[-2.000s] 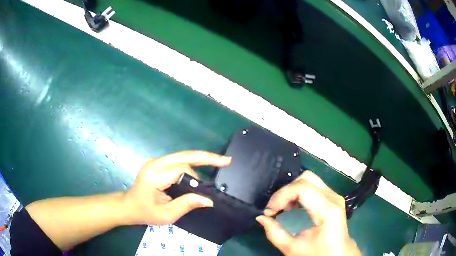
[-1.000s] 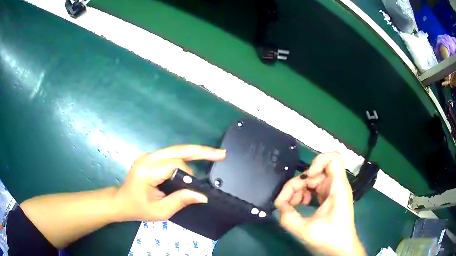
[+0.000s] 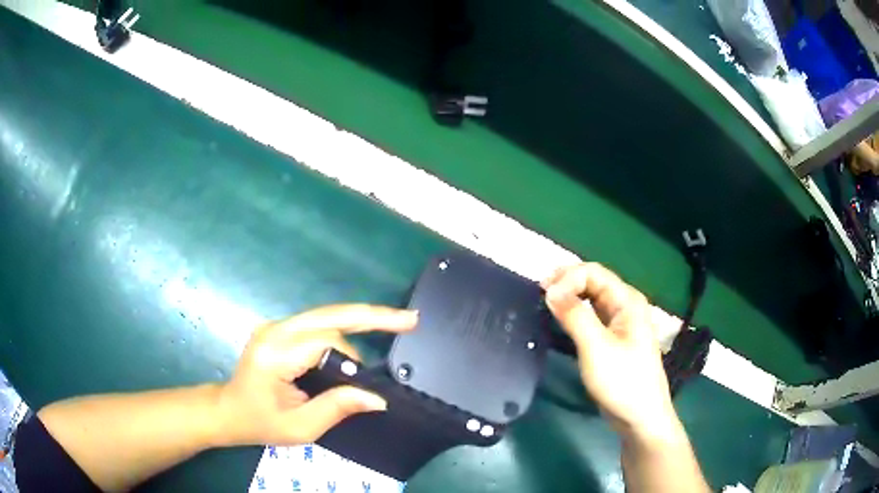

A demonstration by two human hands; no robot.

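The black square electrical unit (image 3: 467,327) lies with its marked underside up. Shiny round recesses show at its upper-left and lower-left corners. A dark disc sits at its lower-right corner. My left hand (image 3: 308,376) holds the folded black pad sheet (image 3: 386,424) along the unit's lower edge, with a fingertip on the unit's left side. White dots show along the sheet's fold. My right hand (image 3: 602,327) has its thumb and finger together at the unit's upper-right corner; whether a pad is between them is hidden. White backing paper (image 3: 313,472) with blue print shows under the sheet.
A bundled power cord (image 3: 686,356) lies right of my right hand, its plug (image 3: 694,238) over the green belt (image 3: 386,87). More plugs lie on the belt and at the white edge strip (image 3: 328,159). A metal post (image 3: 834,387) stands at right.
My right hand has moved from the sheet's edge up to the unit's upper-right corner. The dark disc seen at its fingertips one second ago is now out of sight. Plugs on the belt have shifted left.
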